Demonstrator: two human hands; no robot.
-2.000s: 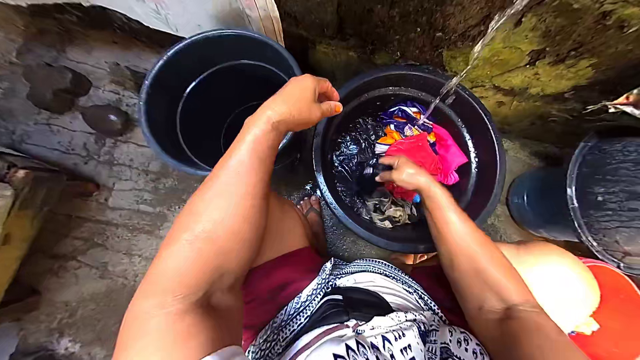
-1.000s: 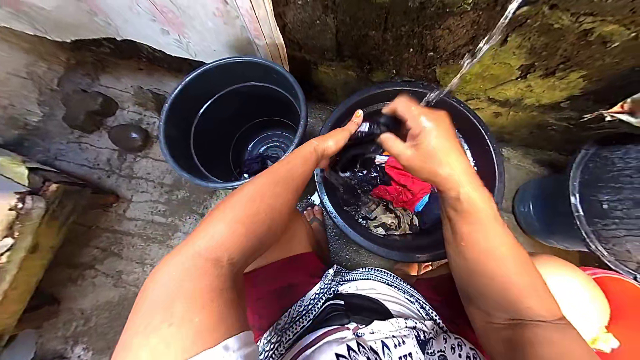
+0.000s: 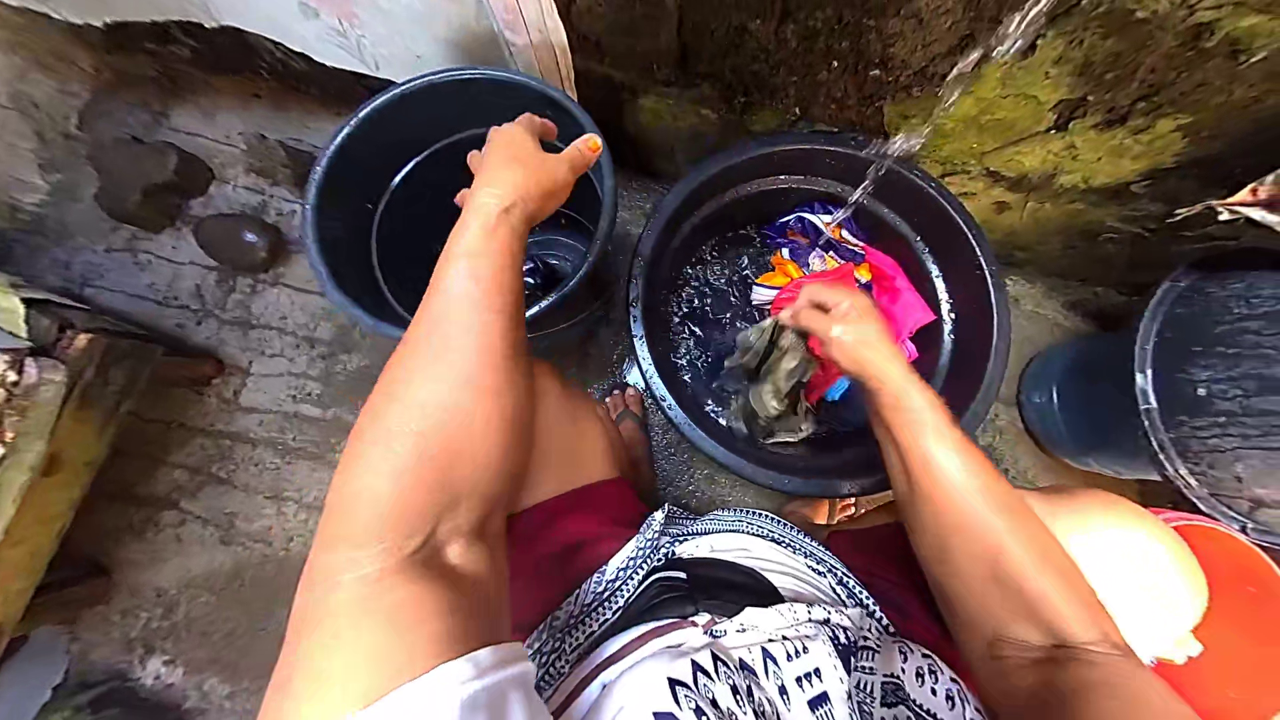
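Note:
My left hand (image 3: 525,168) is over the dark plastic bucket (image 3: 345,150), fingers apart, with nothing seen in it. A small dark wet cloth (image 3: 540,278) lies at the bottom of that bucket. In the black plastic basin (image 3: 985,350), my right hand (image 3: 845,325) touches the wet clothes, fingers bent and a little blurred; whether it grips any cloth is unclear. Beside its fingertips lies a grey-green garment (image 3: 775,385). A bright pink cloth (image 3: 900,300) and a purple, orange and white patterned cloth (image 3: 810,245) lie behind the hand. Water (image 3: 925,130) streams into the basin.
A dark lidded-looking container (image 3: 1215,380) and a dark blue one (image 3: 1085,405) stand at the right. An orange-red plastic tub (image 3: 1235,620) is at lower right. A mossy wall (image 3: 1060,130) rises behind the basin. Stones (image 3: 240,243) and wooden boards (image 3: 60,450) lie at the left.
One second ago both hands held a black cloth over the basin; it is no longer in them. My left hand has moved left over the bucket, my right hand down to the clothes.

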